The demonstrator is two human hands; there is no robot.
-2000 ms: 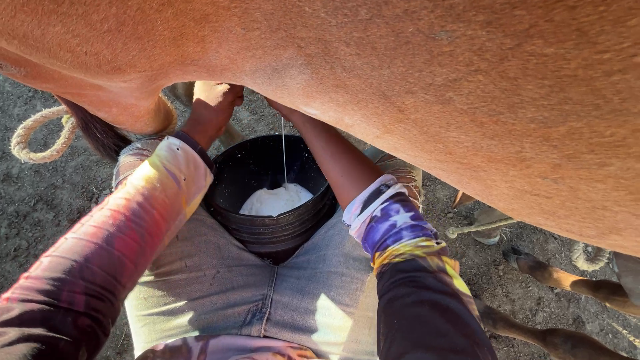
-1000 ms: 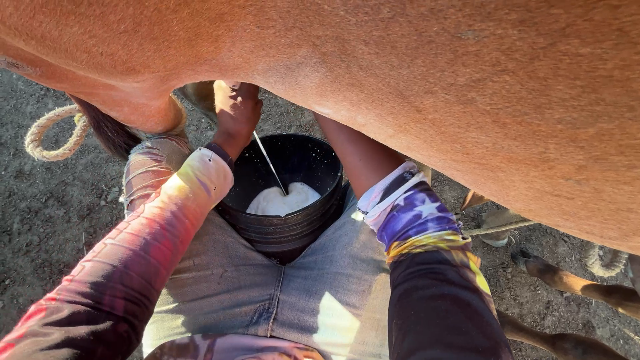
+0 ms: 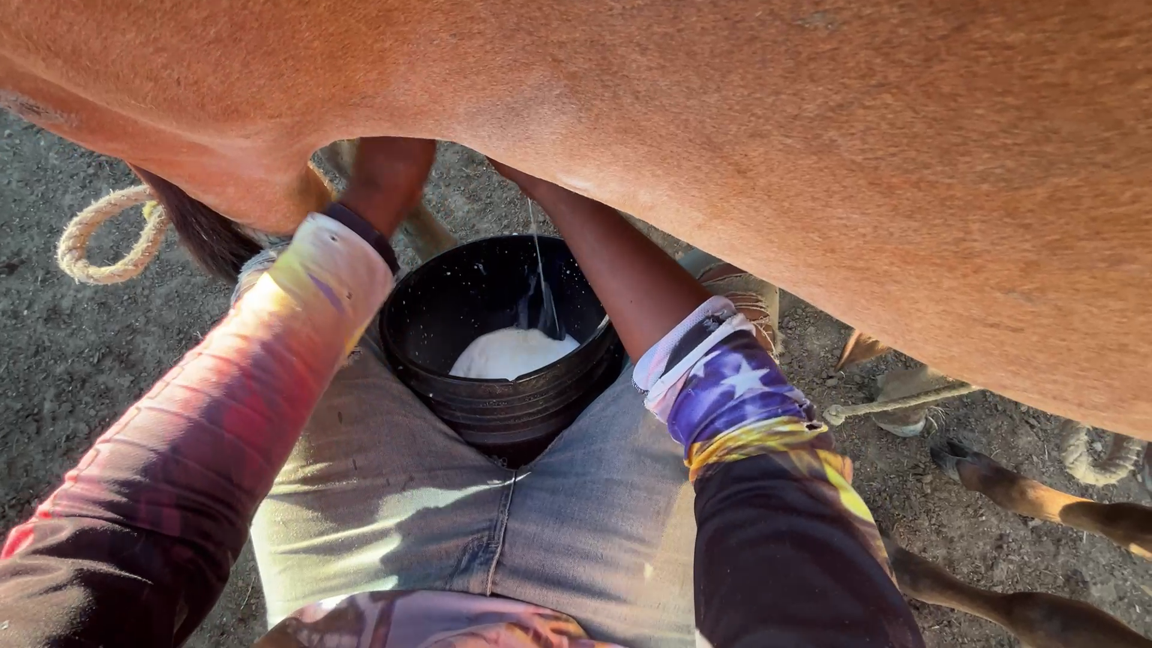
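Note:
A black plastic bucket (image 3: 504,409) sits between my jeans-clad thighs with frothy white milk (image 3: 513,353) in it. A thin stream of milk (image 3: 538,256) falls into it from under the brown belly of a horse (image 3: 720,162). My left hand (image 3: 391,175) is raised under the belly, above the bucket's left side; its fingers are hidden. From the right my bare forearm reaches up under the belly, and only a bit of my right hand (image 3: 515,175) shows at the belly's edge, above the stream. What either hand grips is out of sight.
A loop of thick rope (image 3: 112,236) hangs by the dark tail (image 3: 202,225) at left. Dark lower legs of another animal (image 3: 1026,490) lie across the dirt ground (image 3: 972,540) at right. Near them are a hoof (image 3: 900,405) and a thin rope (image 3: 900,402).
My left hand has moved up under the belly, where more of it is hidden. The stream that slanted down from beside my left hand now falls from near my right hand.

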